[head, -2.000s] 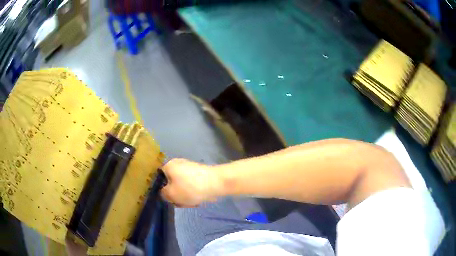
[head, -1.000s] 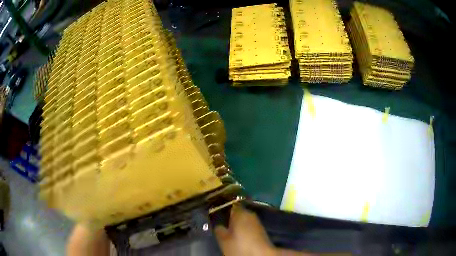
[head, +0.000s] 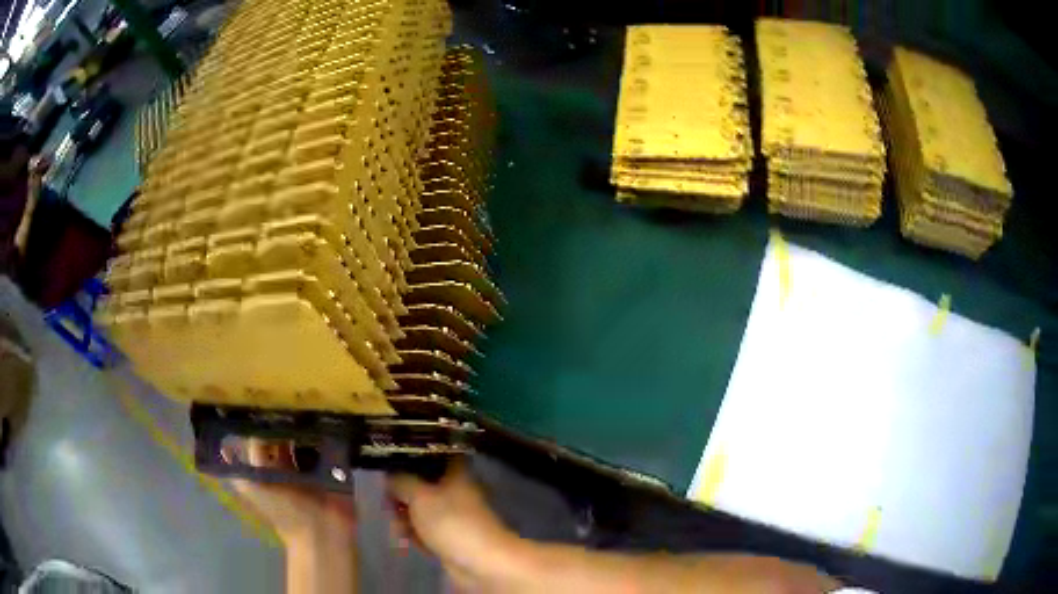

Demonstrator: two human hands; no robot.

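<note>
A black rack (head: 337,455) holds many yellow PCB panels (head: 261,337) standing in parallel rows at the left. My left hand (head: 304,499) is under the near end of the rack and shows partly through its opening. My right hand (head: 447,511) grips the rack's near end at its right corner. The fingers of both hands are partly hidden by the rack. The rack's far end runs towards the top edge, and its underside is hidden.
Three stacks of yellow panels (head: 685,104) stand on the green mat (head: 592,337) at the back right. A white foam pad (head: 882,406) with yellow tape strips lies in front of them. A blue stool (head: 84,328) and a person's dark red clothing (head: 58,250) show at the far left.
The rack now appears slightly smaller and more of its near end shows. The stacks and pad have shifted right in view. Two seconds ago the rack was at the lower left, away from the bench.
</note>
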